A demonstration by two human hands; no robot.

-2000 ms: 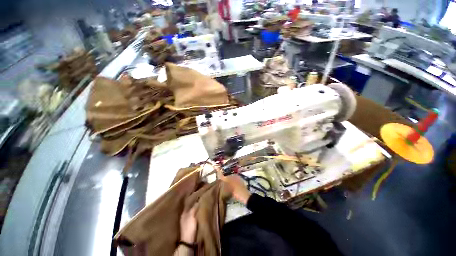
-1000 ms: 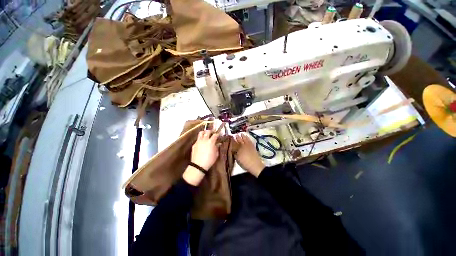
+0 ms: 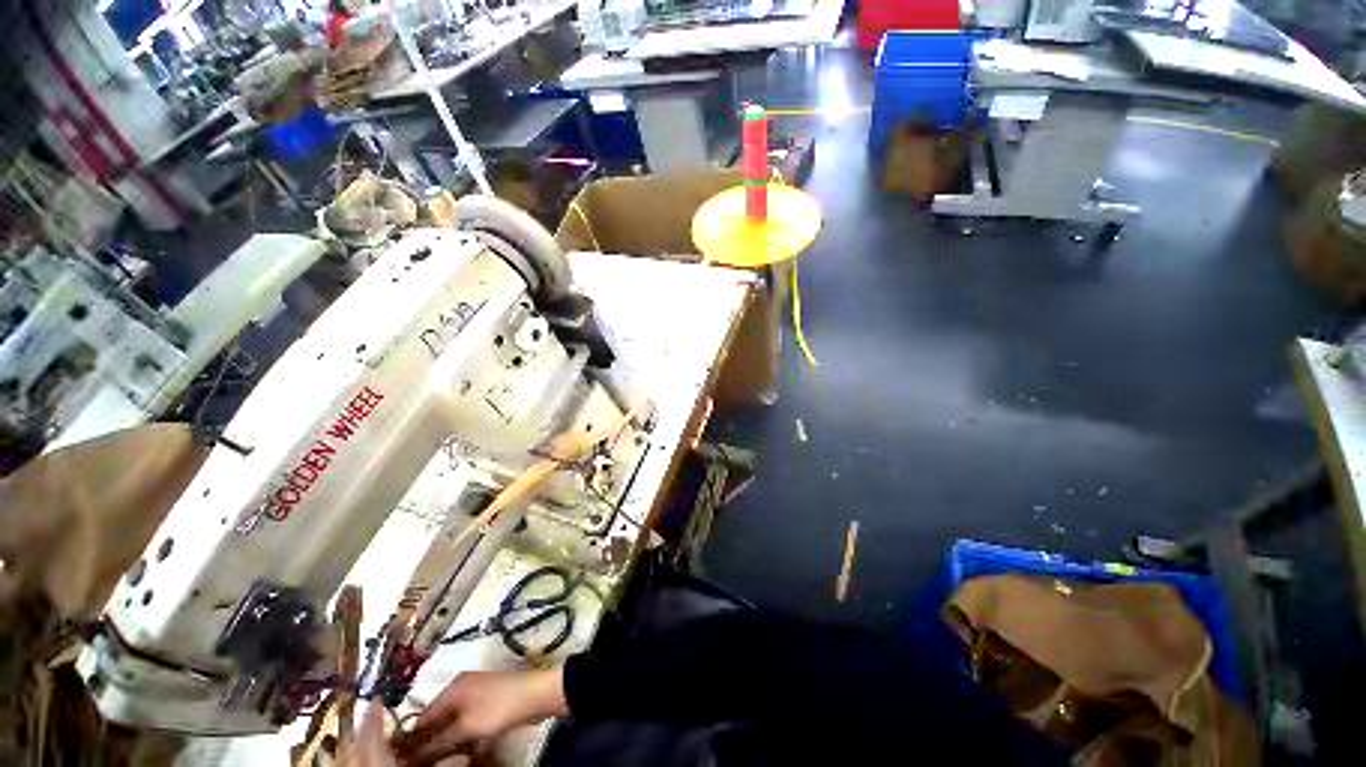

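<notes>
The white sewing machine [image 3: 360, 420] with red lettering fills the left side. Its needle area is at the lower left, near the bottom edge. My right hand [image 3: 483, 710] is bare, just right of it, its fingers bent and closed on a small part of the brown panel. My left hand [image 3: 364, 743] shows only as fingers at the bottom edge; its grip is hidden. Most of the panel is out of view. A tan binding tape [image 3: 524, 483] runs across the machine bed. Dark-handled scissors [image 3: 536, 611] lie on the bed beside my right hand.
A yellow tape reel [image 3: 719, 228] with a red post stands at the table's far end, beside a cardboard box [image 3: 644, 210]. A blue crate [image 3: 966, 564] holding brown bags [image 3: 1101, 637] is on the floor at lower right. Brown material [image 3: 90, 487] lies behind the machine.
The view has swung right and the machine now sits at the left. The blue crate has come into view. My hands, earlier on the panel in full view, are now low, my left mostly cut off.
</notes>
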